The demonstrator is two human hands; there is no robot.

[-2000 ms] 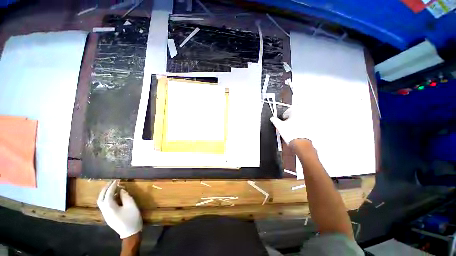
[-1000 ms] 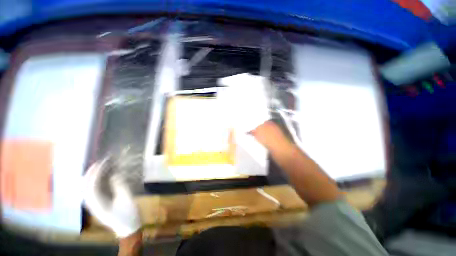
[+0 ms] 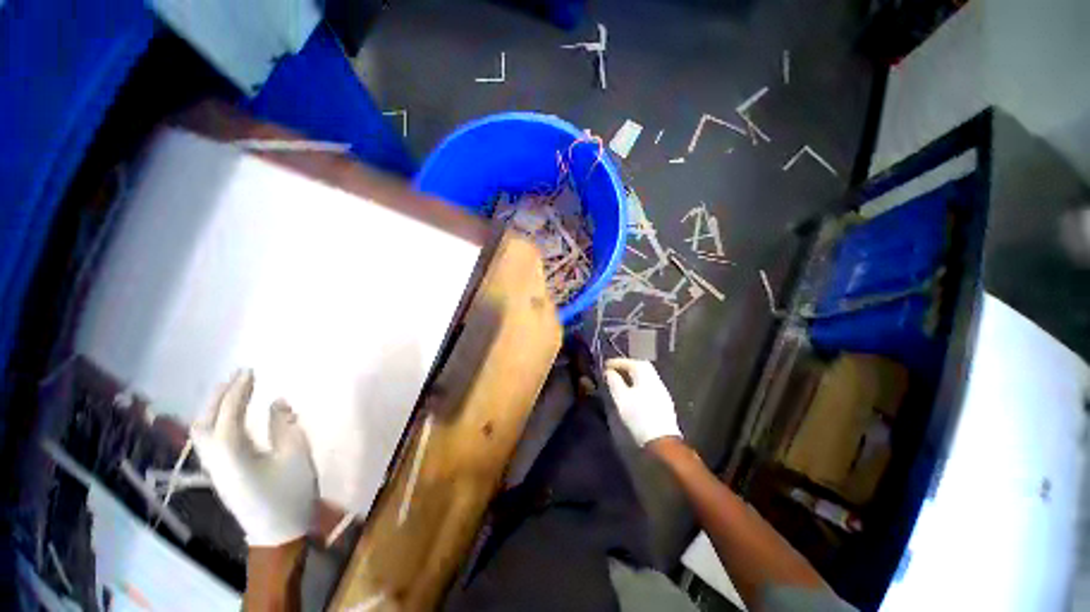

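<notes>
My left hand [image 3: 257, 466], in a white glove, is open with its fingers apart over the near left part of the large white sheet stack [image 3: 287, 287]. A thin white strip [image 3: 173, 481] lies beside its fingers. My right hand [image 3: 643, 401], also gloved, is low over the floor just below the blue scrap bin [image 3: 624, 197]. Its fingers are curled, and whether they hold a strip cannot be told. The round, open bin holds many offcut strips [image 3: 556, 245].
The worn wooden ledge [image 3: 478, 442] runs along the stack and ends at the bin, with a strip on it. Offcuts [image 3: 669, 287] litter the dark floor. A dark-framed cart or rack [image 3: 974, 227] with blue and cardboard-coloured things stands at the right. The blue press is at the left.
The view has swung right from the die to the bin and floor. My right hand has moved from over the die to beside the bin; my left hand is now over the right-hand stack.
</notes>
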